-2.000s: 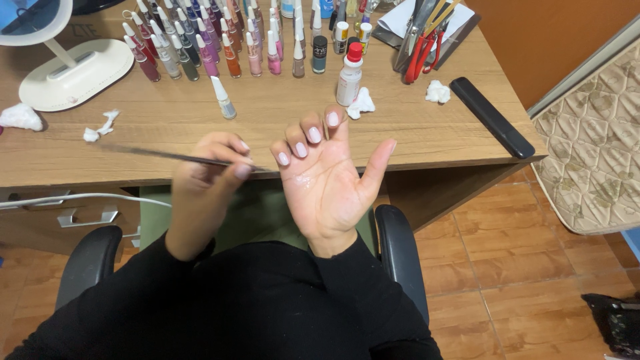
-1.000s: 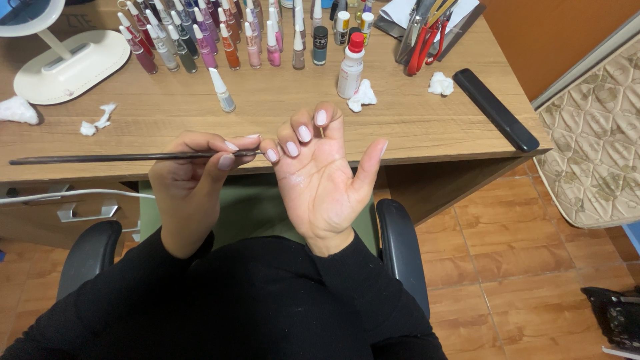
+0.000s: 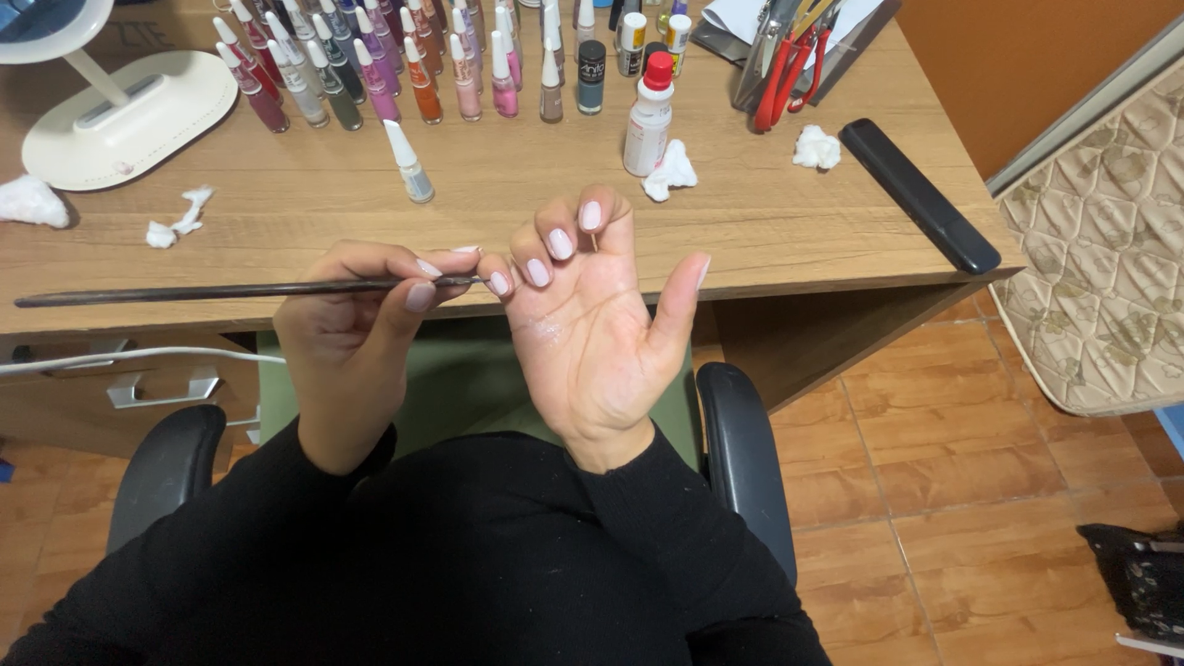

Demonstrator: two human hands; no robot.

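Observation:
My left hand [image 3: 347, 338] pinches a long, thin dark stick [image 3: 231, 292], perhaps a nail-art brush, between thumb and fingers. The stick lies nearly level, its fine tip at the little fingernail of my right hand [image 3: 592, 342]. That hand is palm up, fingers curled and thumb spread, with pale pink nails and a shiny whitish smear on the palm. A small thin thing shows beside the index finger; I cannot tell what it is. Just beyond stand a white-capped nail polish bottle [image 3: 410, 166] and a white bottle with a red cap [image 3: 648, 120], a cotton piece [image 3: 672, 172] against its base.
Several rows of nail polish bottles [image 3: 425, 79] line the back of the wooden desk [image 3: 305, 222]. A white mirror stand [image 3: 139, 111] is at left, red-handled scissors [image 3: 786, 79] and a black elongated case [image 3: 916, 194] at right. Chair armrests [image 3: 749, 462] flank me.
My left hand has brought the stick from a slanted position to nearly level, with its tip at the right little fingernail. The right hand keeps much the same pose.

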